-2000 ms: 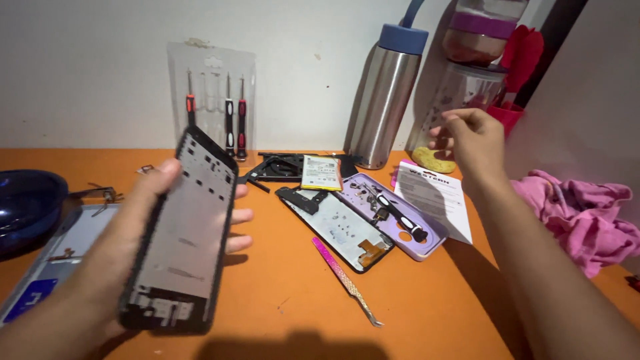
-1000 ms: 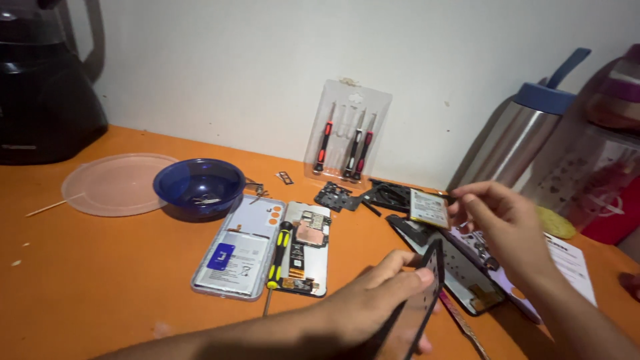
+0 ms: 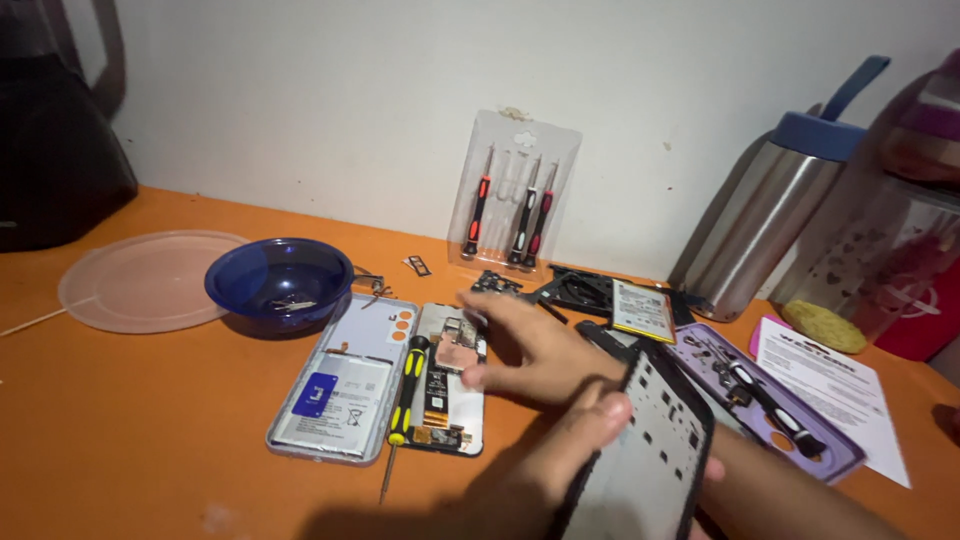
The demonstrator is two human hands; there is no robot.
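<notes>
My left hand (image 3: 570, 457) grips a black phone frame (image 3: 645, 465) with a pale inner face, tilted at the lower right. Behind it my right hand (image 3: 540, 345) reaches across to the left with thumb and fingers apart, over the right edge of an opened phone (image 3: 450, 390) with its board and flex cable exposed. Whether its fingertips touch that phone I cannot tell. A yellow-and-black screwdriver (image 3: 407, 386) lies between the opened phone and a light phone cover (image 3: 285, 442) that holds a battery (image 3: 345, 405). Another battery (image 3: 643, 309) rests on black phone parts (image 3: 585, 289).
A blue bowl (image 3: 279, 281) with small pieces overlaps a pink lid (image 3: 150, 281). Screwdrivers in a clear blister pack (image 3: 517, 195) lean on the wall. At right are a purple phone cover (image 3: 832, 469) with small parts, a printed card (image 3: 832, 390) and a steel bottle (image 3: 765, 217).
My right hand has moved left from beside the loose battery to the opened phone. The phone frame remains in my left hand. The view has swung left since the oldest frame.
</notes>
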